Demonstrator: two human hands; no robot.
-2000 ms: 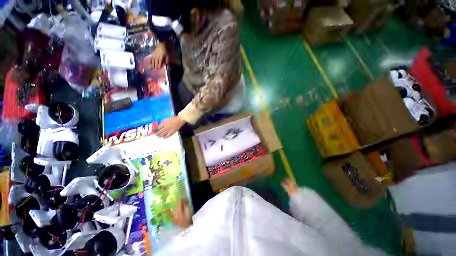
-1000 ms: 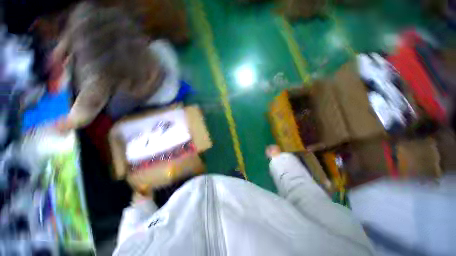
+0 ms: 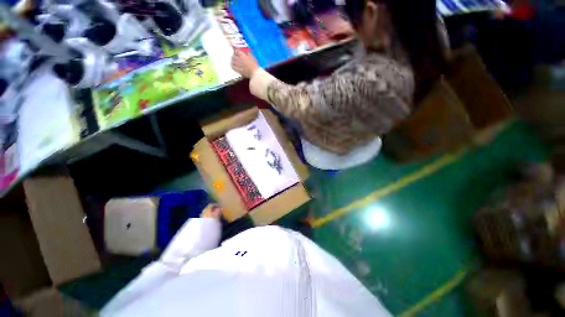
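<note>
The open carton (image 3: 263,213) with small dark parts on a white sheet (image 3: 260,164) and a red speckled strip lies nearest in front of me. My left hand (image 3: 212,212) is small and blurred at the carton's lower left corner, at the end of my white sleeve. I cannot tell whether it touches or holds the carton. My right hand is not in view.
The bench with colourful printed sheets (image 3: 158,80) runs across the upper left, with white-and-black camera units (image 3: 99,28) on it. A person in a patterned brown top (image 3: 353,93) sits on a pale stool (image 3: 344,160). Another pale stool (image 3: 131,226) stands at left.
The view has swung round, so the bench now crosses the upper left and the stool at left has appeared. The cartons at right have left the view. My right hand has gone out of view.
</note>
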